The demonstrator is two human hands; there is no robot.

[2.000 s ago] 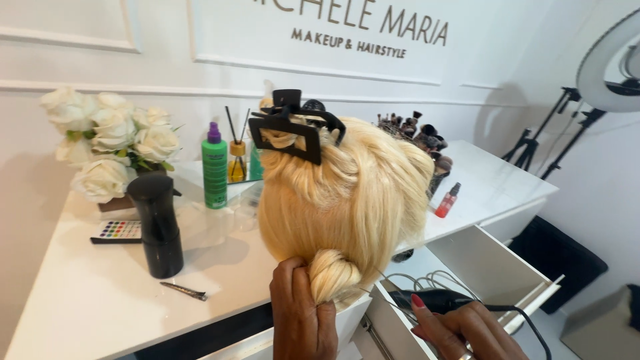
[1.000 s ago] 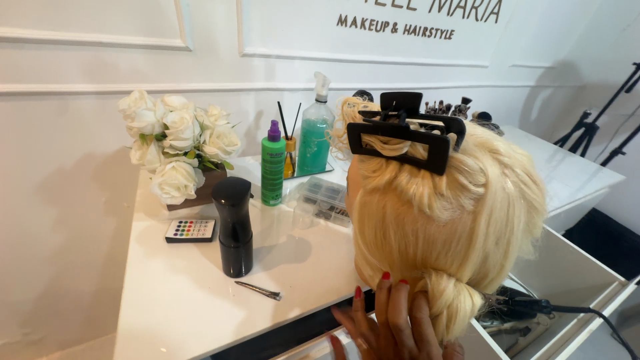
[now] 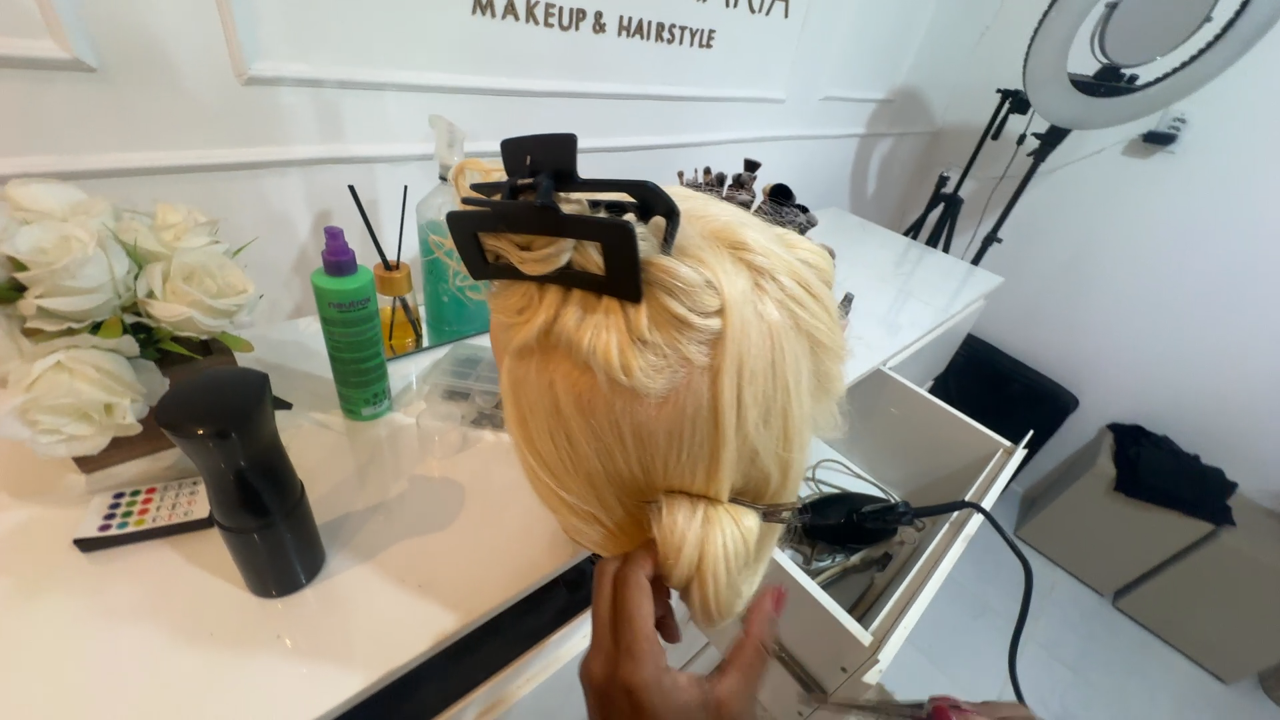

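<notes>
A head of blonde hair [image 3: 640, 430] faces away, its upper hair gathered in a black claw clip [image 3: 545, 235]. Low at the nape sits a rolled bun [image 3: 708, 550]. My left hand [image 3: 650, 650] is beneath it, fingers at the bun's left underside and thumb apart at the right; whether it pinches hair is hidden. At the bottom edge my right hand [image 3: 975, 710] shows only in part, with a thin metal item by its fingertips. A black-handled corded tool [image 3: 855, 517] lies right of the bun, over the drawer.
On the white counter [image 3: 420, 560] stand a black spray bottle [image 3: 245, 480], a green bottle [image 3: 352, 330], a reed diffuser [image 3: 398, 305], white roses [image 3: 70, 390] and a clear compartment box [image 3: 465, 385]. An open drawer [image 3: 930, 420] holds cables. A ring light [image 3: 1045, 60] stands at the right.
The view has swung right and closer since one second ago. My right hand has come into view at the bottom. My left hand has shifted from the bun's left side to beneath it.
</notes>
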